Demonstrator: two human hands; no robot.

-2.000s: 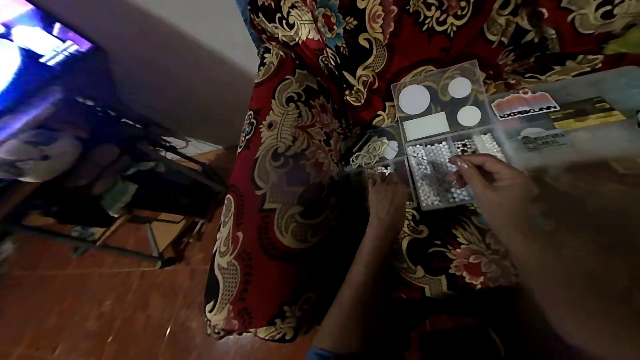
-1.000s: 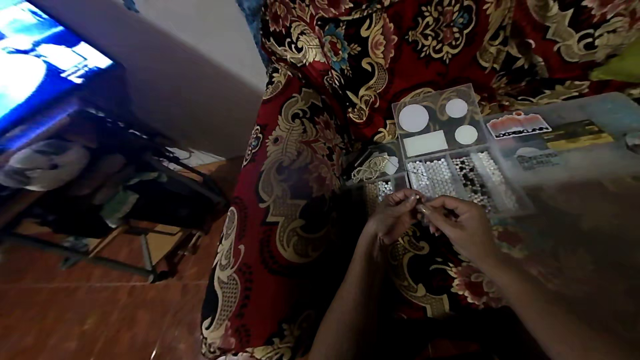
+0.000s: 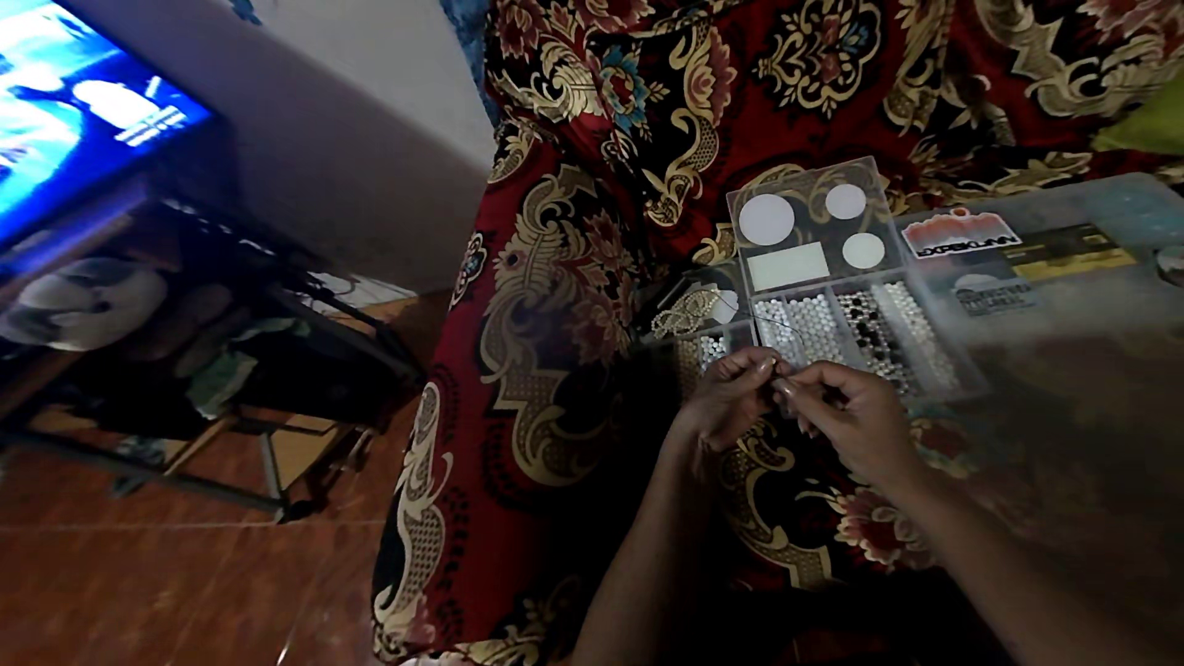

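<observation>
My left hand (image 3: 735,398) and my right hand (image 3: 846,407) meet fingertip to fingertip in front of a clear plastic bead box (image 3: 962,375). Between the left fingertips is a tiny pale thing, probably a bead; what the right fingers pinch is too small to tell. A thin dark thread (image 3: 782,324) rises from the hands over the box. White beads (image 3: 814,328), black and white beads (image 3: 869,342) and pearly beads (image 3: 916,333) fill its compartments. Its raised lid (image 3: 805,222) bears white round and rectangular labels. Left of it, a smaller container holds a coiled strand of beads (image 3: 684,313).
The boxes rest on a sofa with a red, black and gold floral cover (image 3: 546,370). A translucent plastic surface with stickers (image 3: 1064,324) lies at the right. On the left stand a lit screen (image 3: 83,102) and a dark rack (image 3: 185,472) on a tiled floor. A green cushion (image 3: 1147,125) shows at upper right.
Two seconds ago my hands were apart, the left at the smaller container and the right over the bead box. They came together in front of the box and remain there.
</observation>
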